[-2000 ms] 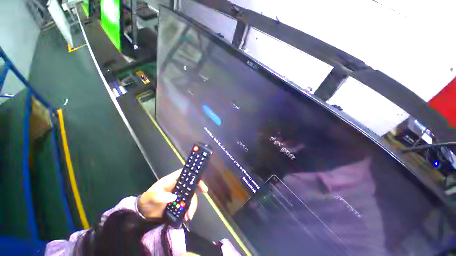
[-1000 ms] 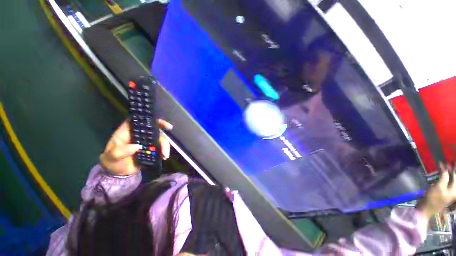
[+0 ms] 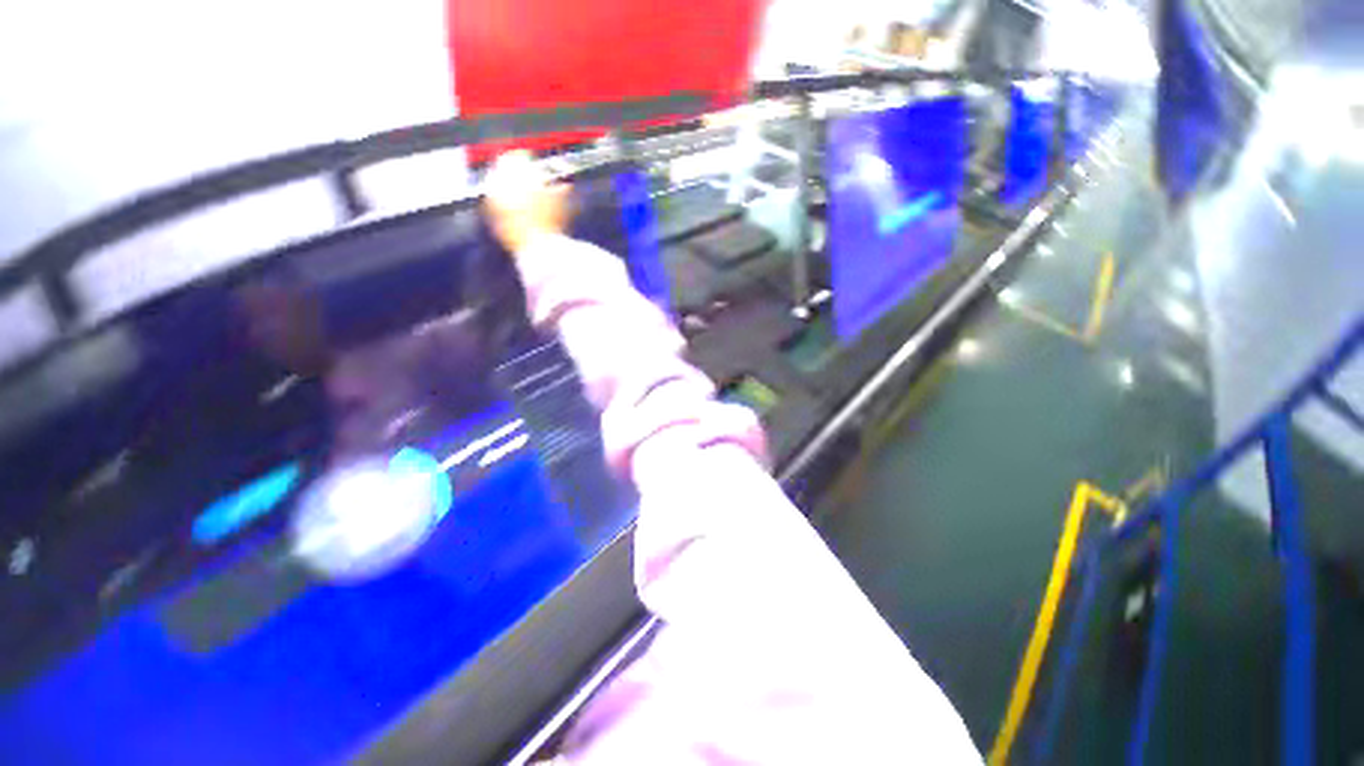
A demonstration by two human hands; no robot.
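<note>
A large television (image 3: pixel 494 554) stands on the left side of the view. Its screen shows a dark area with slanted text and icons, a bright blue band along the bottom, a light blue oval and a round white glow. My right arm in a light pink sleeve reaches forward across it. My right hand (image 3: pixel 527 202) is at the television's far top corner, by the dark rail. The hand is small and blurred, so its fingers and any grip cannot be made out. My left hand and the remote control are out of the picture.
More televisions with blue screens (image 3: pixel 898 210) stand further along the line. A dark support rail (image 3: pixel 344 154) runs behind the near set, with a red panel (image 3: pixel 606 60) beyond. On the right are a green floor (image 3: pixel 957 509), yellow lines and a blue railing (image 3: pixel 1272 479).
The view has swung right along the line. My left hand with the remote control has left the picture. My right arm now stretches across the middle instead of the lower right edge.
</note>
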